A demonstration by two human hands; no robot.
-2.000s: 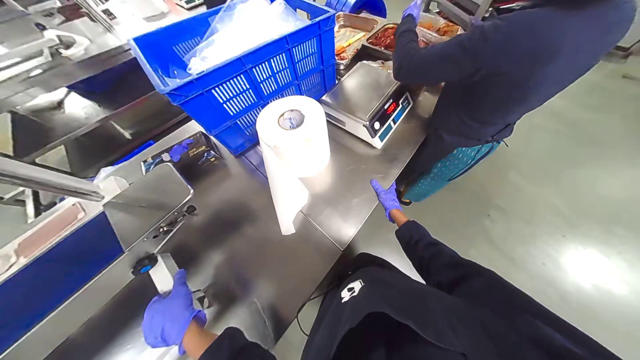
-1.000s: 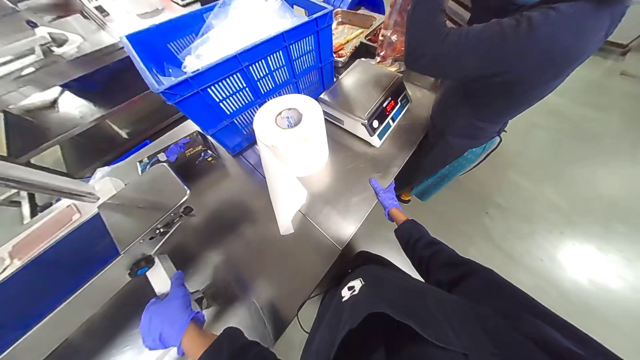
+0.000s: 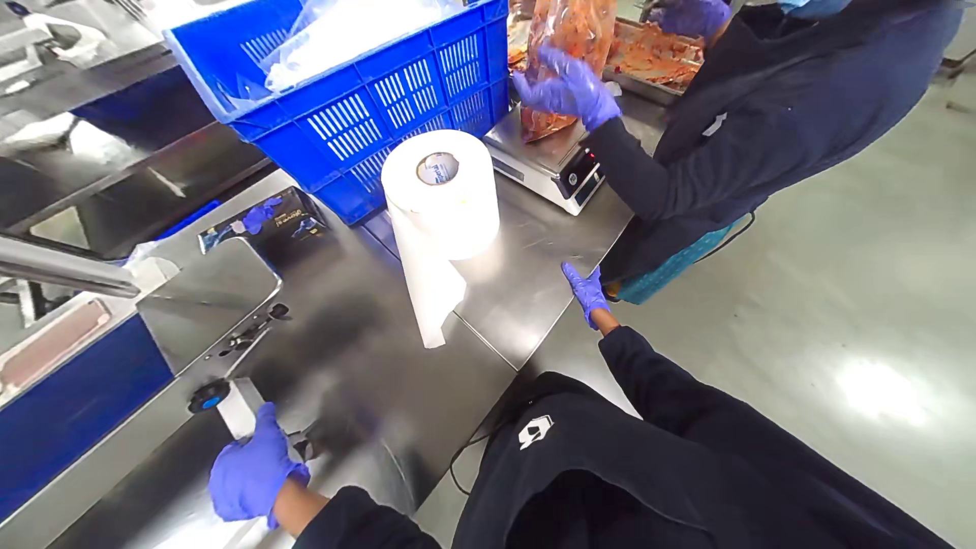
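My left hand (image 3: pixel 258 469), in a purple glove, is at the lower left on a pale handle-like part (image 3: pixel 242 408) beside a black knob with a blue centre; its fingertips are hidden, so its grip is unclear. My right hand (image 3: pixel 585 293), gloved alike, rests at the steel table's edge (image 3: pixel 534 335) with the fingers extended and nothing in it. Between the two stands a large white paper roll (image 3: pixel 450 221), its loose end hanging down onto the tabletop.
A blue plastic crate (image 3: pixel 343 114) holding clear plastic bags stands behind the roll. To its right, a co-worker in dark clothing holds a bag of reddish food (image 3: pixel 568 46) over a digital scale (image 3: pixel 553 160). A glove box (image 3: pixel 267 221) lies at left, food trays (image 3: pixel 656 57) behind.
The co-worker has brought a filled bag over the scale, where the pan was bare two seconds ago. Both of my hands have stayed in place.
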